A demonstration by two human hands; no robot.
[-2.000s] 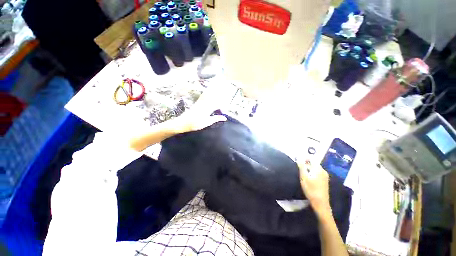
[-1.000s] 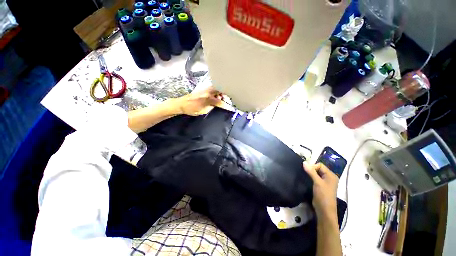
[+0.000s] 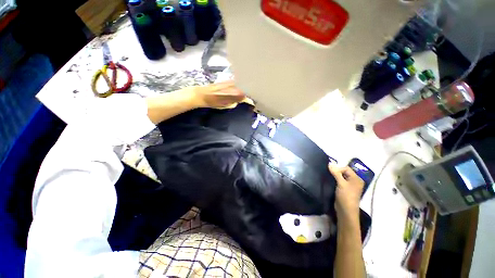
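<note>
A black, slightly shiny garment piece (image 3: 217, 157) lies over the machine bed and my lap, with a white print (image 3: 307, 228) near its lower right. My left hand (image 3: 223, 94) holds its upper edge beside the sewing machine head (image 3: 282, 65). My right hand (image 3: 347, 183) grips its right edge, thumb on top. White prongs of the presser foot (image 3: 264, 125) show on the cloth's upper edge, just under the head. The needle area is hidden by the head.
Red-yellow scissors (image 3: 112, 79) and thread cones (image 3: 172, 26) are at the left and back. A smartphone (image 3: 361, 170) is partly behind my right hand. Further right are a pink-red bottle (image 3: 423, 111), a cable, a control panel (image 3: 451, 180) and small tools (image 3: 414, 233).
The black cloth's upper edge has come up under the machine head and its white print is more uncovered. Both hands keep hold of it. The camera view has moved closer to the head.
</note>
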